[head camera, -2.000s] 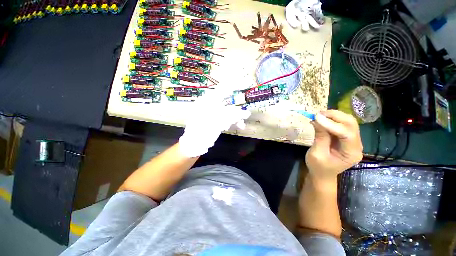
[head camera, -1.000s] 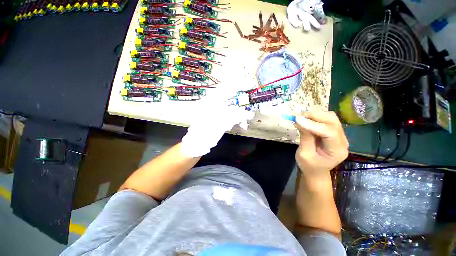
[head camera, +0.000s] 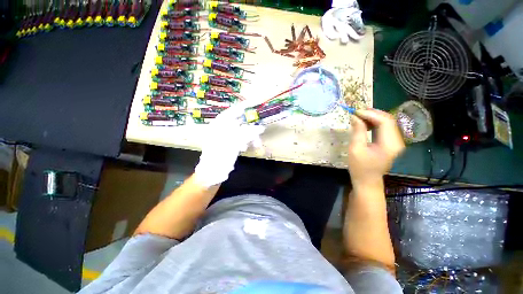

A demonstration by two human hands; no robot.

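My left hand (head camera: 225, 140), in a white glove, holds a circuit board (head camera: 269, 111) by its yellow-block end, over the cream board. The dark maroon cylinder and a red wire show on its upper side. My bare right hand (head camera: 375, 140) grips a small blue applicator (head camera: 348, 108) between thumb and fingers. Its tip is at the right rim of the round tub of whitish-grey paste (head camera: 314, 95). The circuit board's far end is close to the tub's left rim; whether they touch I cannot tell.
Two columns of similar boards (head camera: 171, 73) lie on the cream board's left. Copper-coloured strips (head camera: 301, 47) and a crumpled glove (head camera: 343, 22) lie beyond the tub. At right are a yellowish container (head camera: 414, 122), a fan grille (head camera: 430, 64) and a black box with a red light (head camera: 475, 129). A solder reel (head camera: 59, 183) is at left.
My right hand has brought the applicator up to the tub's right rim. My left hand and the circuit board have moved left, and the board is tilted more. The whole view has shifted slightly.
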